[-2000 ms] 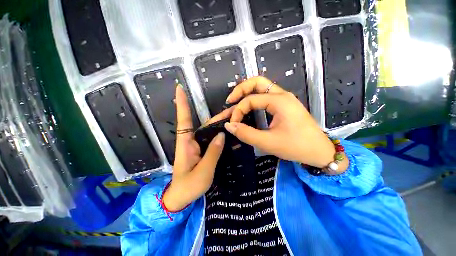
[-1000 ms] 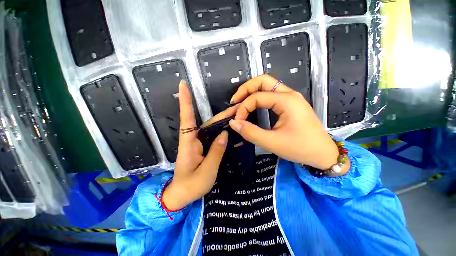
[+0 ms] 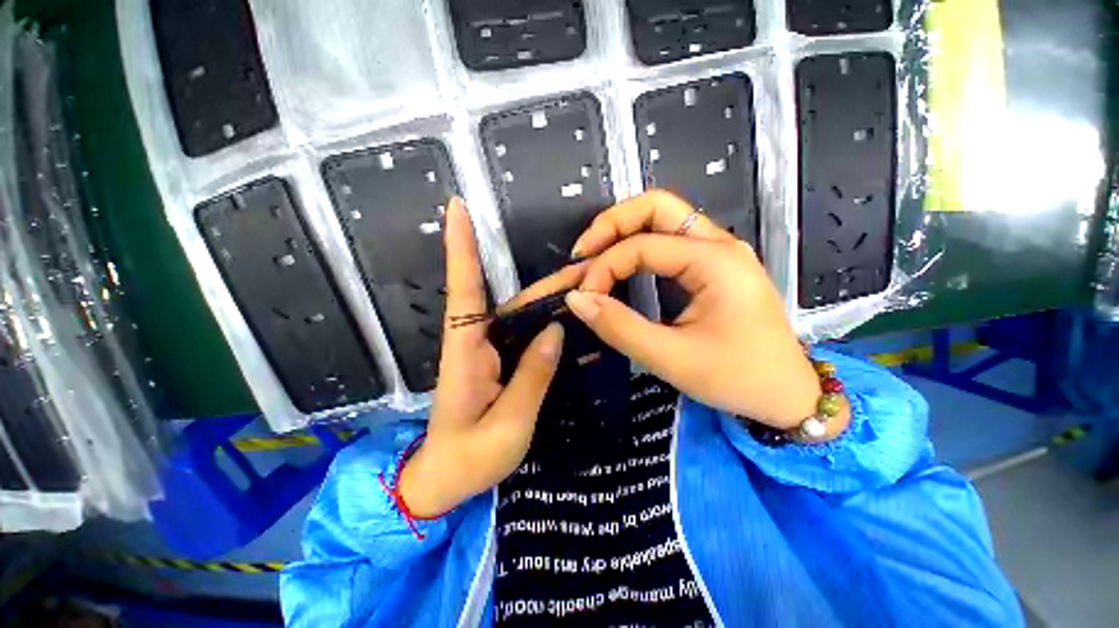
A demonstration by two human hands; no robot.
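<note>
My left hand [image 3: 472, 393] grips a black phone housing [image 3: 530, 321] between thumb and fingers, over the tray's near edge. Its index finger points up, with thin dark strips lying across it. The housing's lower part is hard to see against the black shirt. My right hand [image 3: 687, 301] has its thumb and index fingertips pinched together at the housing's upper edge; whether a strip is between them is too small to tell. A whitish blister tray [image 3: 356, 74] with flat black housings in its pockets lies behind the hands. One back pocket is empty.
Stacked filled trays [image 3: 74, 307] with crinkled clear edges stand at the left. A pale yellow liner sheet [image 3: 965, 111] and a shiny clear sheet lie right of the tray on the green bench [image 3: 994, 276]. Blue stools [image 3: 233, 485] stand below the bench edge.
The view has shifted slightly over the tray. Both hands keep nearly the same pose on the housing, with the right fingertips still at its upper edge.
</note>
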